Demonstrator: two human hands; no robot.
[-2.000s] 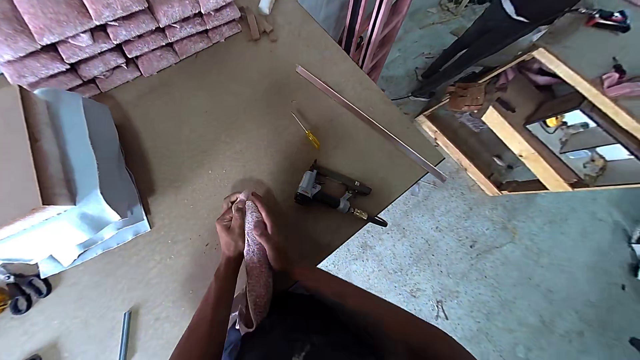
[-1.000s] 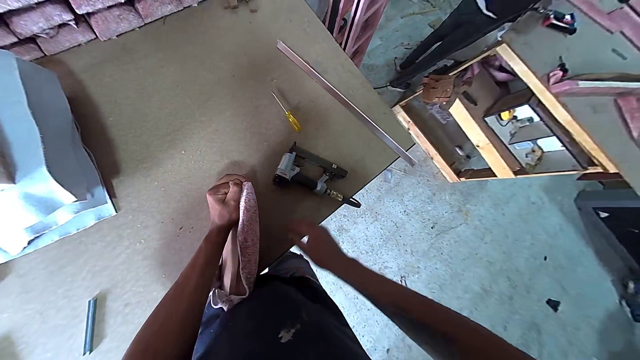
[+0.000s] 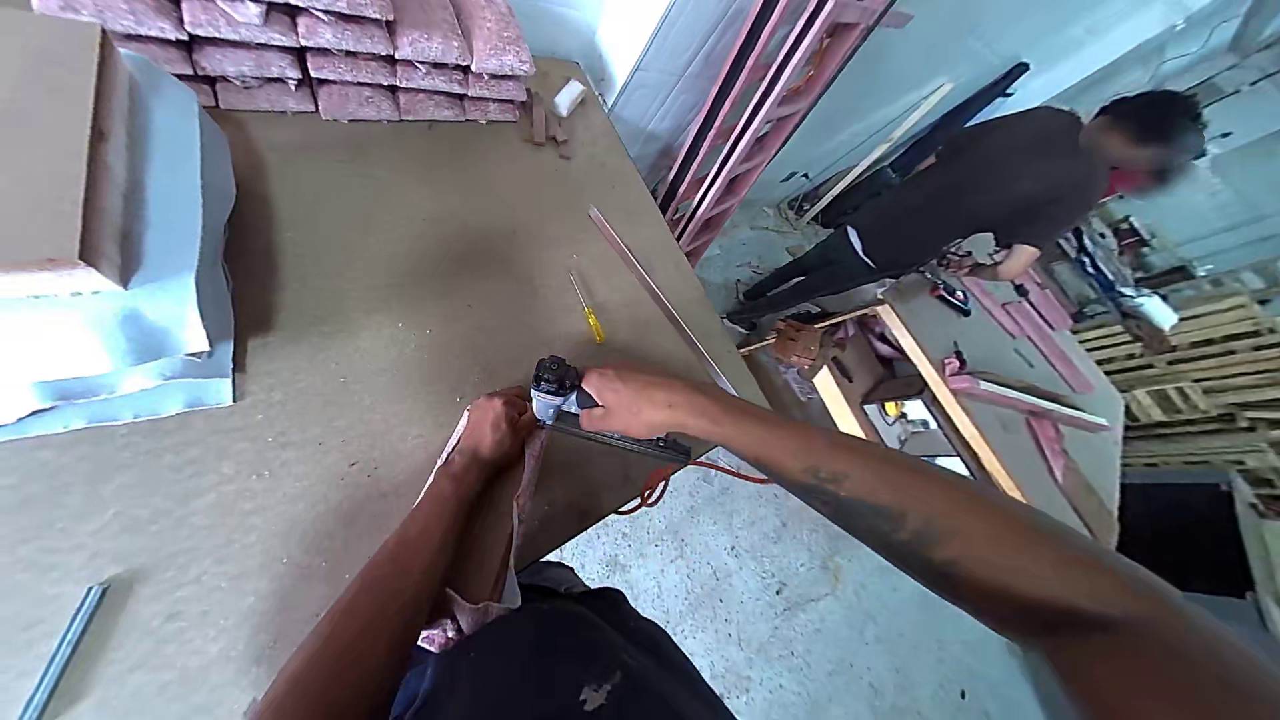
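My right hand (image 3: 632, 402) is closed round the handle of a pneumatic staple gun (image 3: 560, 390). The gun's head is at the far end of a fabric-covered piece (image 3: 497, 530), beside my left hand (image 3: 497, 428). That left hand grips the same end of the piece, which runs back toward my body over the table's edge. Beyond the gun, a yellow-handled screwdriver (image 3: 593, 322) lies on the brown table (image 3: 380, 250), and a long thin strip (image 3: 660, 300) lies to its right.
Wrapped pink bundles (image 3: 345, 65) are stacked at the far left, near a covered block with grey-white cloth (image 3: 175, 230). A metal bar (image 3: 65, 650) lies at lower left. A red hose (image 3: 655, 490) hangs by the table edge. A person (image 3: 960, 200) stands at another table with a wooden frame (image 3: 950, 400).
My right hand, empty one second ago, has taken hold of the staple gun, which lay on the table, and brought it to the piece by my left hand. The view has shifted.
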